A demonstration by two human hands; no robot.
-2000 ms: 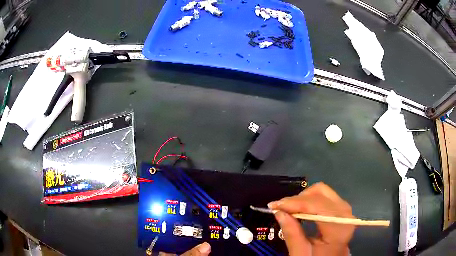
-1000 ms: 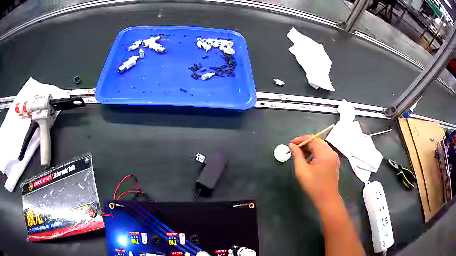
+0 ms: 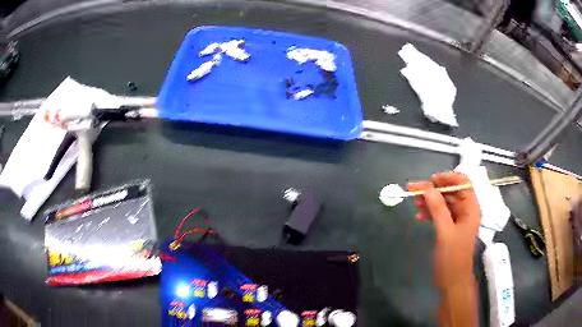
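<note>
My right hand (image 3: 450, 207) holds a small brush (image 3: 454, 188) by its pale wooden handle, level, with its end at a small white disc (image 3: 391, 195) on the bench. Whether the end touches the disc is blurred. The dark display panel (image 3: 300, 274) lies at the bottom centre with a lit blue-white LED (image 3: 183, 289) at its left, several white bulbs and coloured labels. Its lower edge is cut off. Thin red wires (image 3: 191, 217) loop at its upper left. My left hand is not in view.
A blue tray (image 3: 249, 115) holds white bulbs and black bits. A black adapter (image 3: 302, 218) lies behind the panel. A glue gun (image 3: 80, 128) on white paper and a printed cover (image 3: 102, 233) are left. Paper wipes (image 3: 431, 86), pliers (image 3: 529, 236), a white power strip (image 3: 499, 284) and cardboard (image 3: 555, 223) are right.
My right hand has moved from over the panel to the white disc with the brush. My left hand has left the view. The view has shifted too.
</note>
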